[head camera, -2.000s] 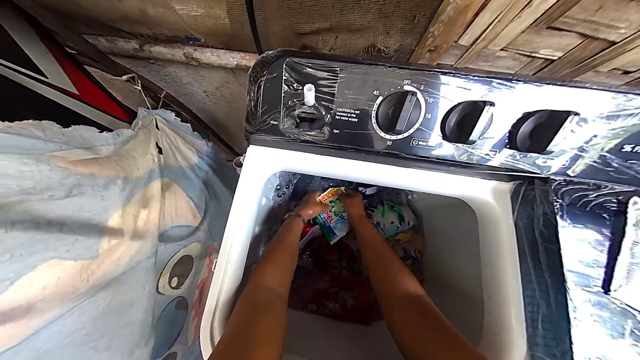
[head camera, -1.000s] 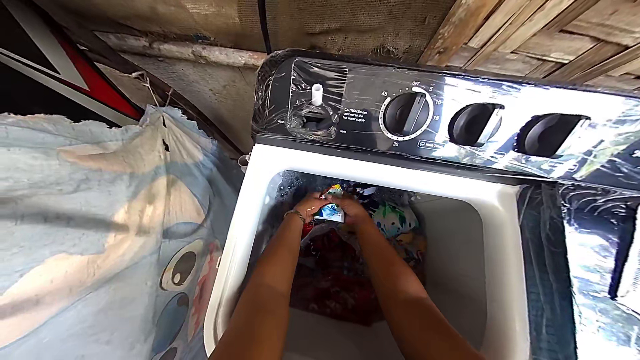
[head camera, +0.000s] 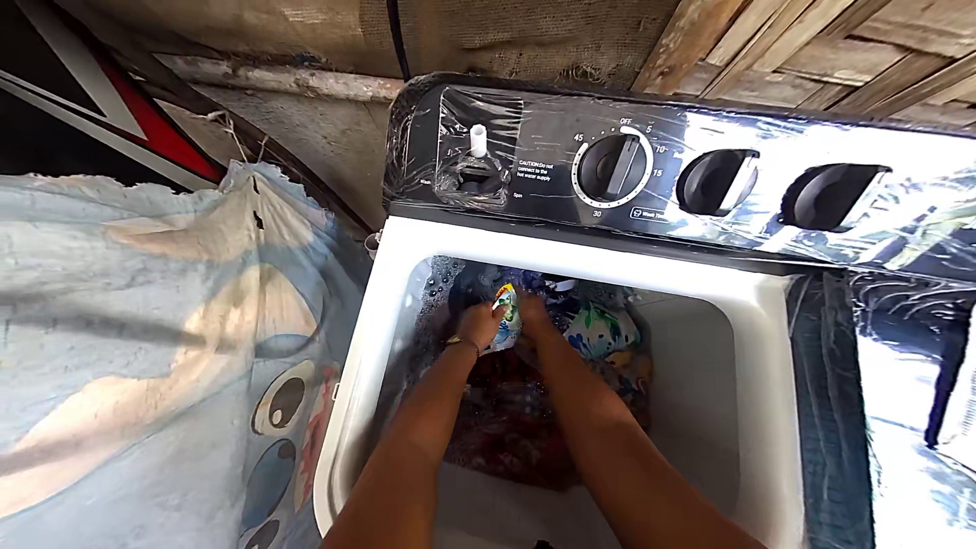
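Note:
Both my arms reach down into the open tub of a washing machine [head camera: 572,240], which holds soapy water and wet clothes. My left hand [head camera: 480,324], with a bracelet at the wrist, grips the left side of a small colourful printed piece [head camera: 506,320], a sachet or a cloth; I cannot tell which. My right hand [head camera: 531,306] is at its right side, its fingers mostly hidden. Right of my right hand lies a white cloth with green and blue print [head camera: 602,330]. Dark red clothing [head camera: 518,427] lies below, between my forearms.
Behind the tub stands the control panel with a timer knob [head camera: 612,169] and two more knobs, partly wrapped in clear plastic. A pale printed cloth [head camera: 137,328] hangs at the left. A dark lid or cover [head camera: 831,412] borders the tub's right side. A woven wall rises behind.
The colourful piece, held wide and tilted two seconds ago and bunched small one second ago, now shows as a narrow upright shape between my hands. My hands stay in the same part of the tub.

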